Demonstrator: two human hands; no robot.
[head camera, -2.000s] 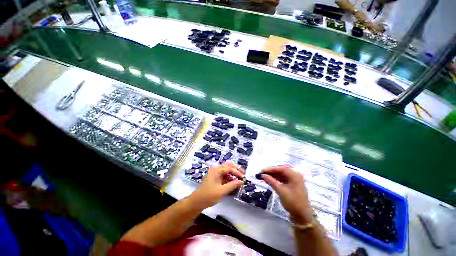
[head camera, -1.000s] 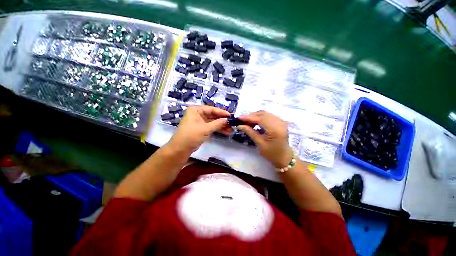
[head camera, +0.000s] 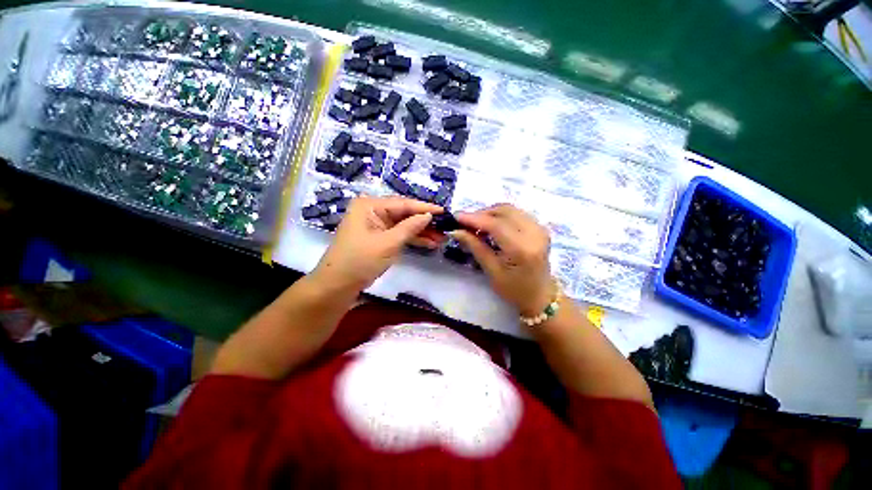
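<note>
My left hand (head camera: 382, 233) and my right hand (head camera: 509, 251) meet over the front of the clear blister tray (head camera: 564, 167). Between their fingertips is a small black housing (head camera: 445, 221), gripped from both sides. Whether a board part is in it cannot be told. Assembled black units (head camera: 352, 158) lie in groups in the tray's left cells. The right cells look clear and shiny. Some units lie partly hidden under my right hand. The parts tray of boards (head camera: 182, 115) stands at the left, with green and silver pieces.
A blue plastic bin (head camera: 722, 256) heaped with black housings stands right of the tray. A black crumpled item (head camera: 664, 355) lies at the bench edge below it. A whitish plastic bag (head camera: 841, 295) is at the far right. The green belt (head camera: 612, 38) runs behind.
My view has tilted down to the near bench. My hands, apart two seconds ago, have come together on the black housing. In the last second they have hardly moved.
</note>
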